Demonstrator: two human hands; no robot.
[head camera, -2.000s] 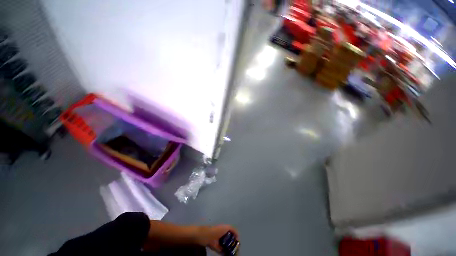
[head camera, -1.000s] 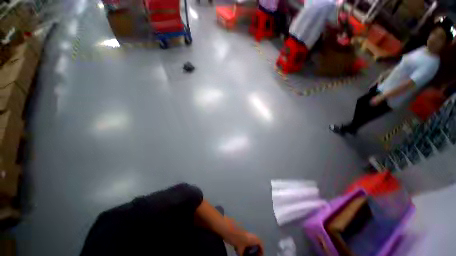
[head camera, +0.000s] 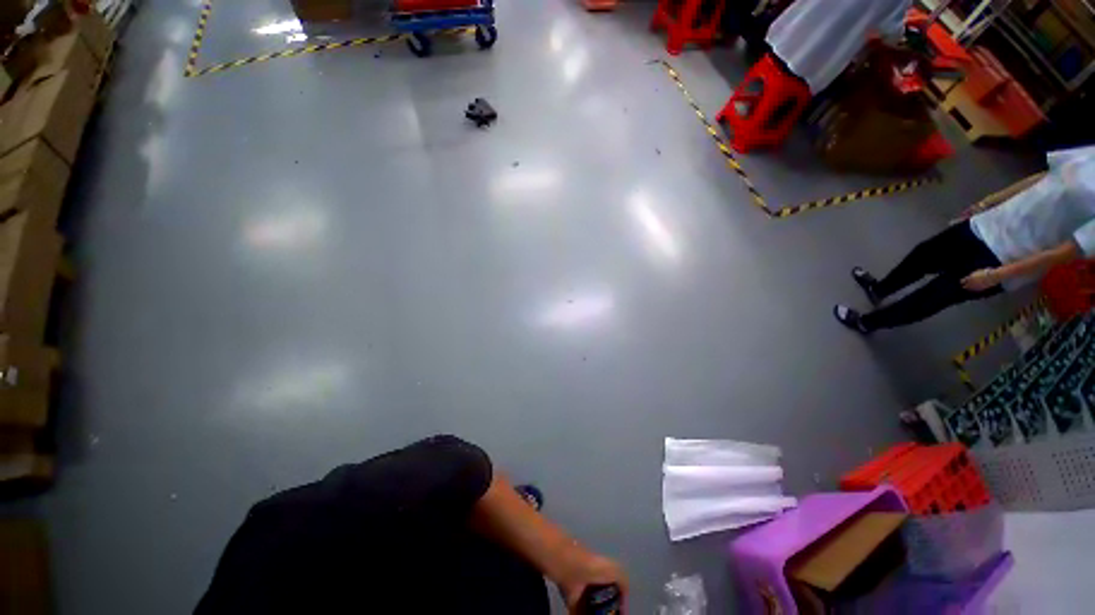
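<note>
My left hand (head camera: 592, 577) is at the bottom edge, right of centre, at the end of a bare forearm below a black sleeve. It is closed around a small black unit (head camera: 599, 598), which the bottom edge partly cuts off. The unit's details are too small to tell. My right hand is not in view.
A purple tub (head camera: 769, 547) with a carton, a red crate (head camera: 925, 475) and white sheeting (head camera: 720, 487) are at lower right. A person (head camera: 1021, 240) stands at right. Cartons (head camera: 30, 204) line the left. A small dark object (head camera: 480, 112) lies ahead; a blue trolley (head camera: 444, 21) and red stools (head camera: 765, 102) are beyond.
The view has swung from the white panel and tub towards the open floor. Since the second frame, the person has shifted right and lower in view. My left hand still holds the unit.
</note>
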